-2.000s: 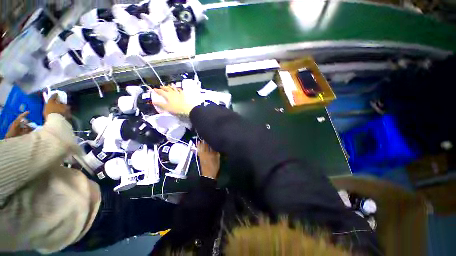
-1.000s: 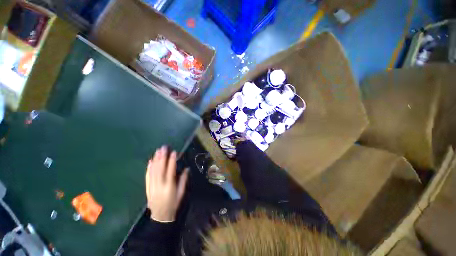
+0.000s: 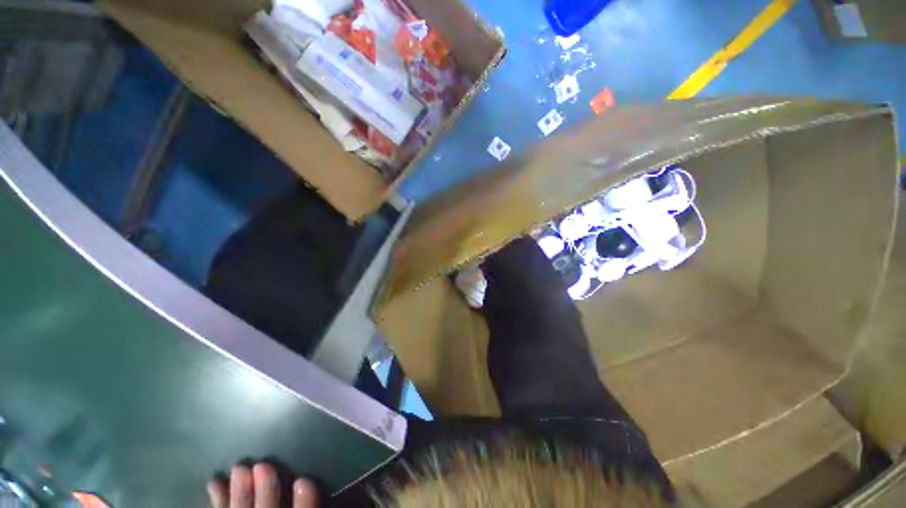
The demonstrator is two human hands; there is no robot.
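Note:
White-and-black security cameras [image 3: 633, 238] with white cables lie in a heap inside the large brown carton [image 3: 815, 218]. My right sleeve reaches into this carton and ends at the heap's left side, by the near wall. My right hand is not clearly seen there; a small pale patch beside the sleeve could be part of it or a camera part. My left hand [image 3: 263, 488] rests on the green bench top near its edge, fingers apart and empty, cut off by the bottom rim of the picture.
The green bench [image 3: 149, 367] has a pale metal edge at the left. A smaller carton [image 3: 248, 109] with white and orange-red packaging stands beyond it. Small white and orange squares [image 3: 602, 100] lie on the blue floor. A blue object [image 3: 574, 12] is at the top. Orange scrap lies bottom left.
The view has swung from the camera-covered bench to the cartons and moved closer to them. My right arm has gone from the bench into the large carton. My left hand now shows only its fingers.

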